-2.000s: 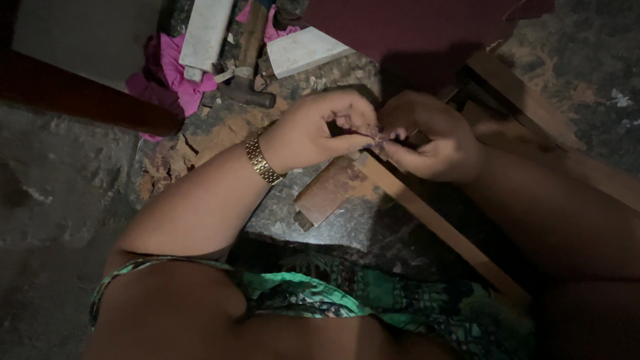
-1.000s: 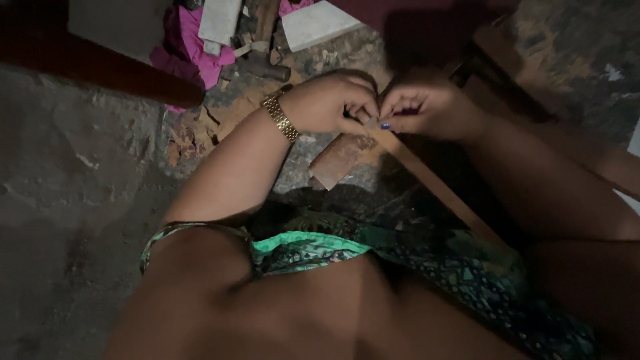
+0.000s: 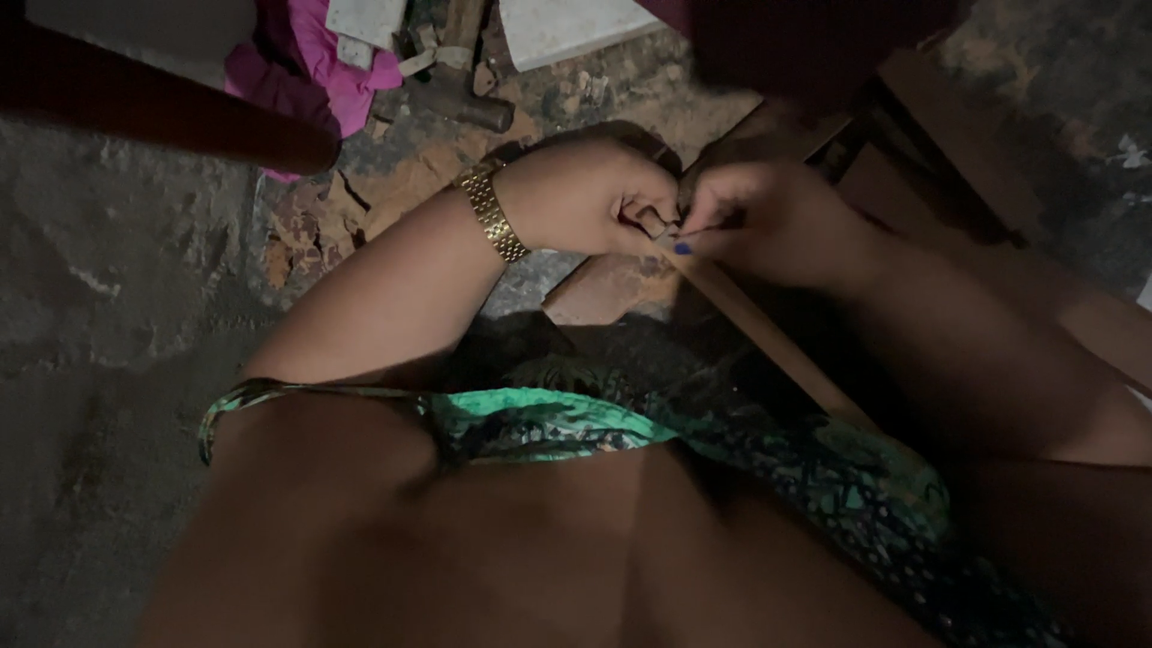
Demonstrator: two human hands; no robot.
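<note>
My left hand [image 3: 598,198], with a gold-coloured metal watch or bracelet on its wrist, meets my right hand [image 3: 765,216] above the work surface. The fingertips of both hands pinch a very small light thing [image 3: 667,238] between them; its kind is too small to tell. Just below the fingertips is the upper end of a narrow brown strip [image 3: 765,333], which slants down to the green patterned cloth. Whether the fingers touch this strip is not clear. A flat brown piece [image 3: 612,290] lies under and beside my left hand.
A hammer [image 3: 468,106], a white block [image 3: 367,22] and pink cloth or paper [image 3: 346,85] lie at the upper left. A white slab [image 3: 567,27] is at the top. Brown scraps [image 3: 315,225] cover the stone-like surface. A dark red bar [image 3: 171,108] reaches in from the left.
Both hands stay together, with small shifts of the fingers. My right hand's fingers, more raised one second ago, are now curled in closer. The view has shifted somewhat.
</note>
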